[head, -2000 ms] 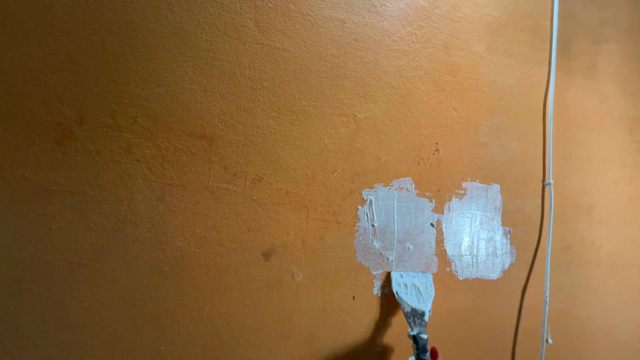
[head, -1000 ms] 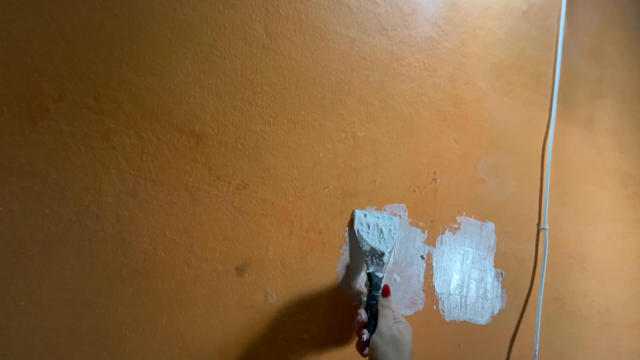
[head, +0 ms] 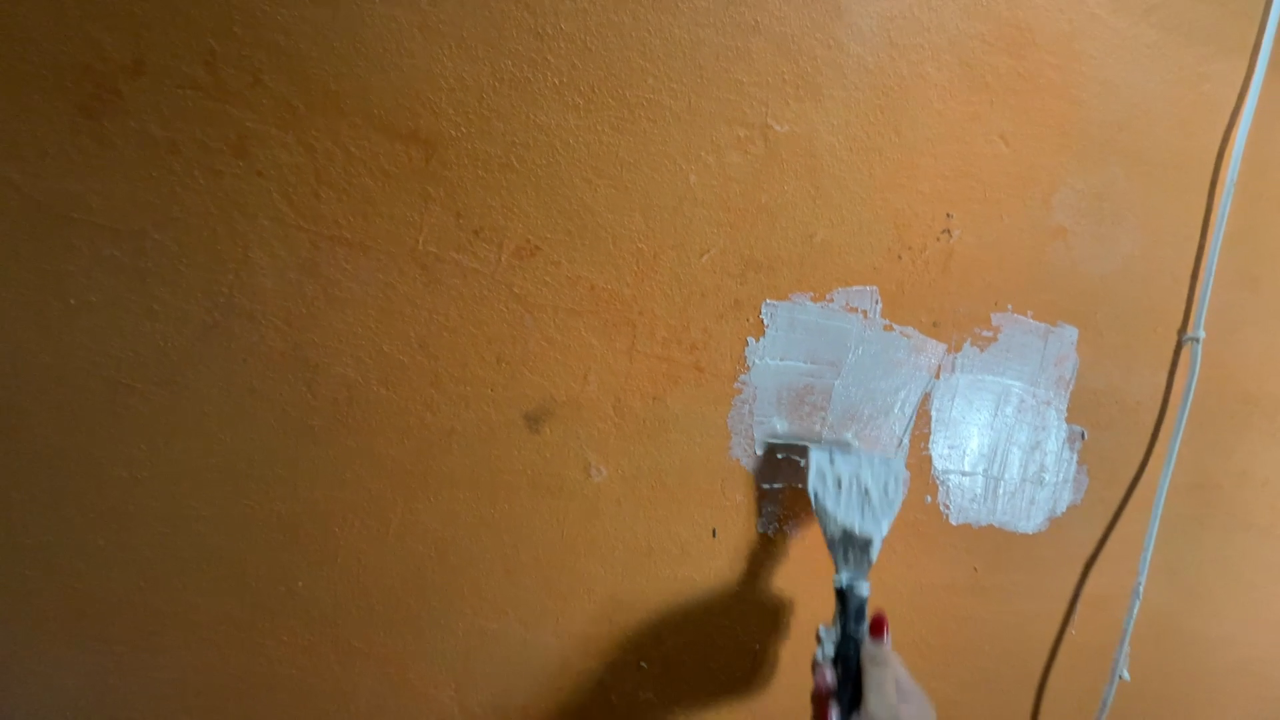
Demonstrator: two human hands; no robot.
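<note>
A putty knife (head: pixel 858 495) with a black handle is gripped in my right hand (head: pixel 880 680), which comes in from the bottom edge, thumb along the handle. White filler coats the blade, whose upper edge lies on the lower part of a white filler patch (head: pixel 815 370) on the orange wall. To the right, a second filler patch (head: pixel 1005 430) looks glossy, with vertical streaks. My left hand is out of view.
A white cable (head: pixel 1200 340) runs down the orange painted wall (head: pixel 400 350) at the right, with a clip partway along it. Small dark marks dot the wall, and the shadow of the hand and knife falls at lower left.
The knife has moved down from the upper left part of the left patch, where it was a second ago, to its lower part. More of my right hand shows than two seconds ago.
</note>
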